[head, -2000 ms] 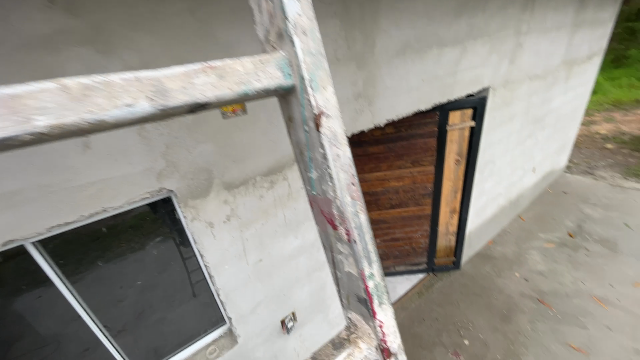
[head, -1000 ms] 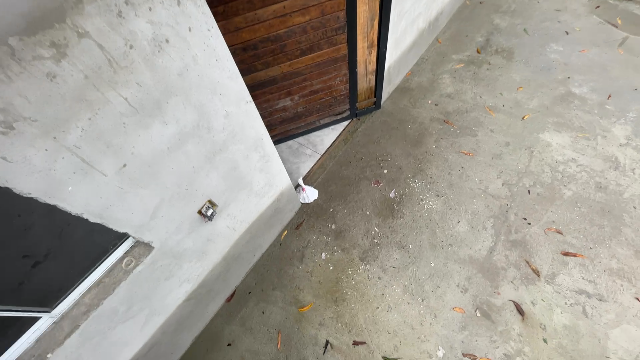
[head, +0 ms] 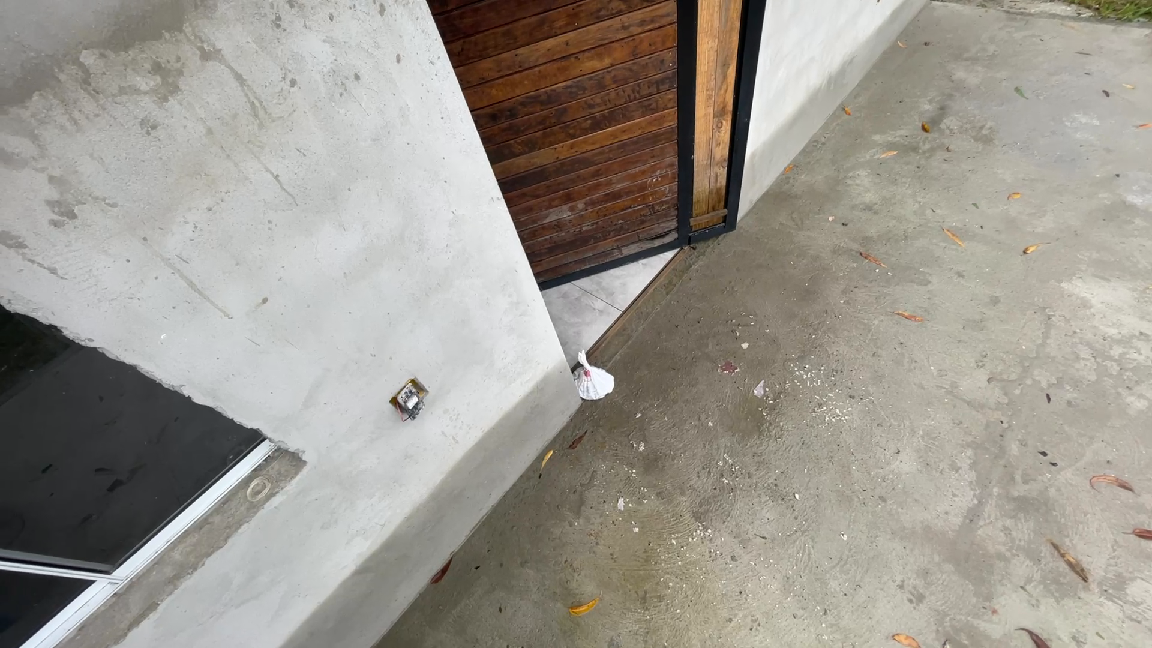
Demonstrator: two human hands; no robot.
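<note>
Neither my left hand nor my right hand shows in the head view. A plastered wall [head: 360, 252] fills the left side, with an open electrical box [head: 409, 400] set into it. At the lower left is a dark window [head: 117, 459] in a white frame. Beyond the wall's corner stands a wooden plank door [head: 585, 135] with a black metal frame. A tied white plastic bag [head: 594, 381] lies on the ground at the wall's corner, beside the doorway's threshold [head: 641, 306].
A concrete floor [head: 864, 378] spreads across the right side, with scattered dry leaves [head: 1071, 562] and small pale debris [head: 823, 391]. Another stretch of wall [head: 810, 76] runs beyond the door. Grass [head: 1111, 9] edges the top right.
The view has swung down and to the right. The paint-stained ladder seen two seconds ago is out of view. The door and the bag stay where they were.
</note>
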